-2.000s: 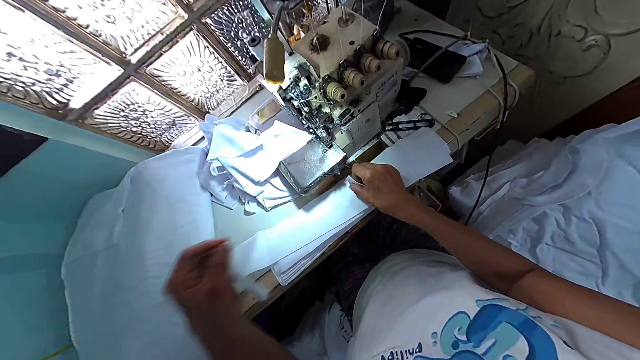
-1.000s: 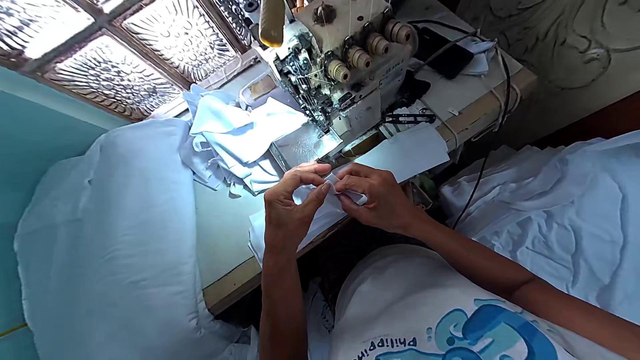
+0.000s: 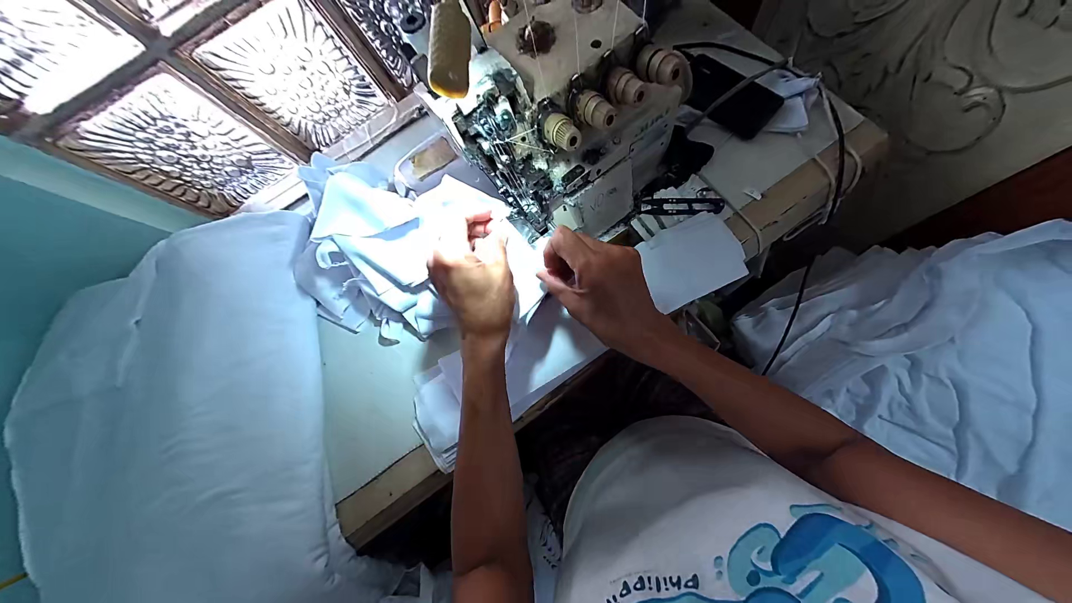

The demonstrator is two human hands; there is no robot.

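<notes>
My left hand (image 3: pixel 476 280) and my right hand (image 3: pixel 596 289) pinch a white fabric piece (image 3: pixel 525 272) between them, just in front of the needle area of an overlock sewing machine (image 3: pixel 578 109). Thumb and fingertips of each hand meet on the cloth. Below them, layered white fabric strips (image 3: pixel 548 347) lie along the front of the table. Another flat white piece (image 3: pixel 691 261) extends to the right of my right hand. Behind and left of my left hand is a crumpled heap of white cloth pieces (image 3: pixel 368 226), brightly lit by the lamp.
A big folded roll of white fabric (image 3: pixel 226 377) covers the left side. Black thread snips (image 3: pixel 682 206) and a dark phone-like object (image 3: pixel 737 96) lie right of the machine. A black cable (image 3: pixel 791 322) hangs over the table edge (image 3: pixel 394 494). More white cloth (image 3: pixel 921 352) is heaped at right.
My left hand has moved from the lower left, over the strips, up to the machine's front beside my right hand. The hands are now a little farther apart than one second ago.
</notes>
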